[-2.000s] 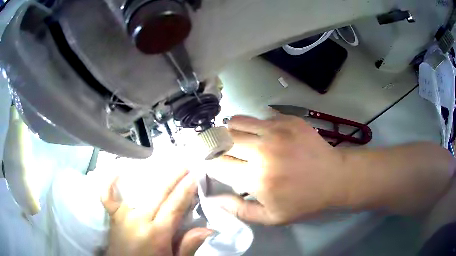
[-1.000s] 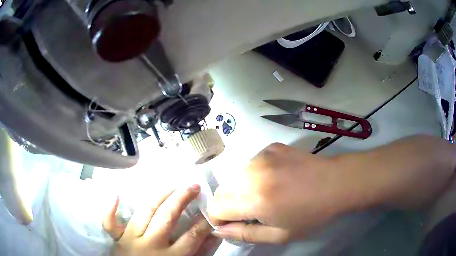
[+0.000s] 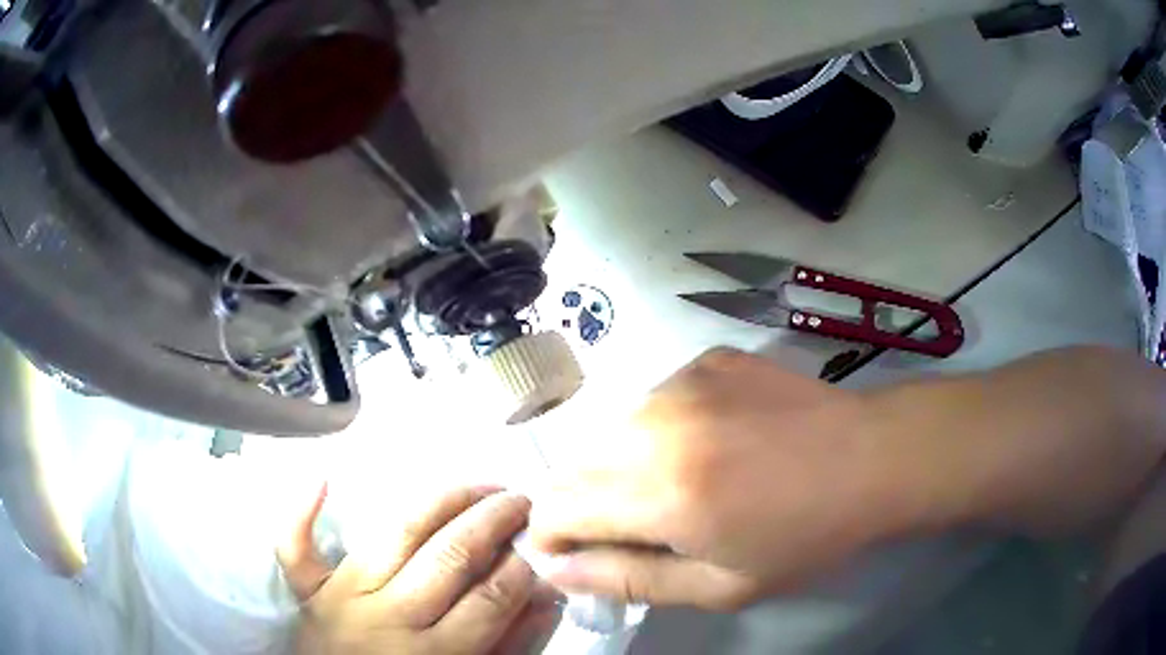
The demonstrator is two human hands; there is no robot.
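Note:
White fabric (image 3: 192,544) lies at the left and under my hands, much of it washed out by glare. My left hand (image 3: 422,576) lies on the fabric below the machine head, its fingertips at the fabric edge. My right hand (image 3: 691,486) has its thumb and fingers pinched on the fabric close to my left fingertips. The needle and presser foot are lost in glare. The ribbed cream knob (image 3: 537,374) is just above my hands. The red-handled thread snips (image 3: 882,311) lie on the table above my right wrist, blades pointing left.
The machine arm (image 3: 575,77) crosses the top, with a dark red knob (image 3: 311,96) and black tension discs (image 3: 480,288). A flat black rectangle (image 3: 806,154) lies behind the snips under a white cord. White labels (image 3: 1125,192) hang at the right edge. A lamp glows at left.
My right hand has moved down from beside the cream knob, uncovering the snips. My left fingers have drawn closer together, near my right fingertips. The loose fabric fold between my hands is less visible.

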